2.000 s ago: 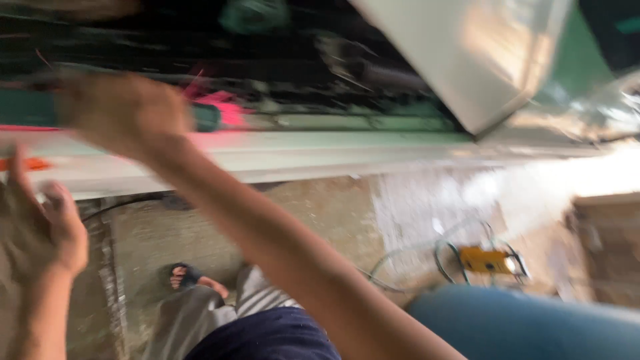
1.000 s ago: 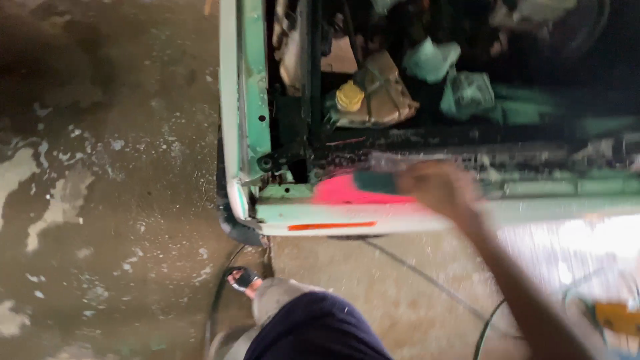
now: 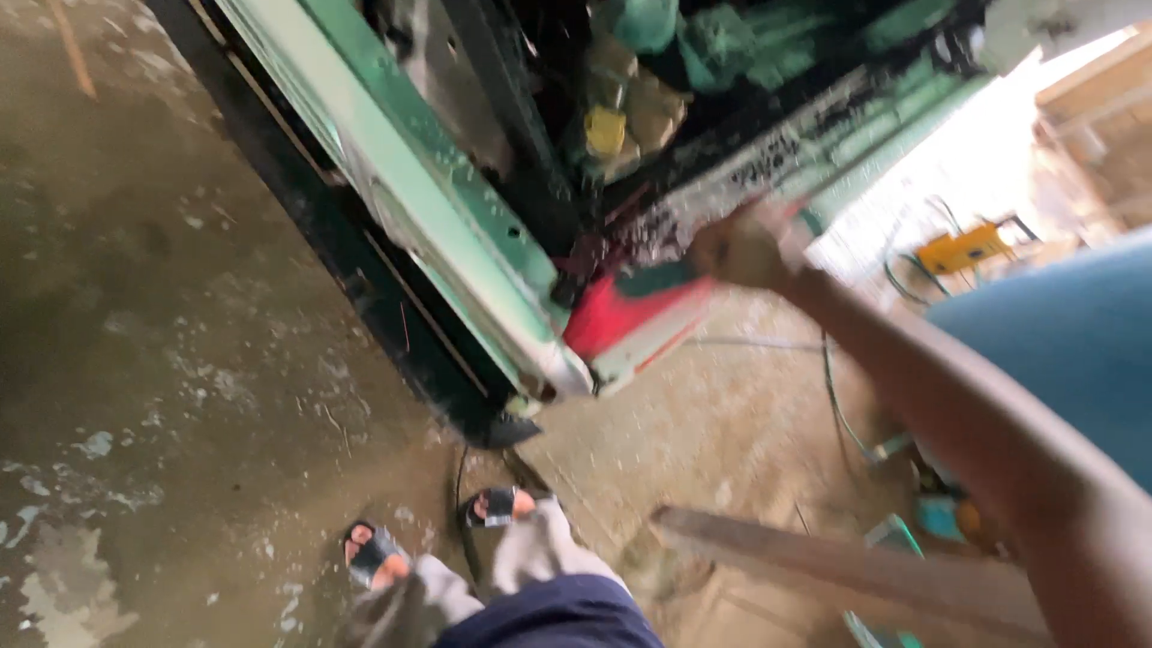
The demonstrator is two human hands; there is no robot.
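Observation:
My right hand point(image 3: 747, 247), blurred by motion, is closed around the dark green handle of a brush point(image 3: 661, 277) with red bristles point(image 3: 612, 315). The bristles lie over the pale green front body edge point(image 3: 666, 333) of a vehicle, close to its corner, where an orange-red strip runs along the outer face. Beyond the hand is the open engine bay, with a yellow cap point(image 3: 605, 130) on a brownish plastic reservoir point(image 3: 657, 108). Suds or water spots show on the dark panel point(image 3: 765, 166) next to the hand. My left hand is out of view.
A black bumper or trim point(image 3: 360, 270) runs along the vehicle's left side. On the wet concrete floor point(image 3: 162, 315) are my sandalled feet and a dark hose. To the right are a yellow machine point(image 3: 963, 247) with a hose, a large blue rounded object point(image 3: 1062, 333) and a long brown bar point(image 3: 846, 558).
The brush in my right hand has moved along the body edge to the vehicle's corner. My left hand, seen two seconds ago at the left, is gone from view. The view has shifted and turned.

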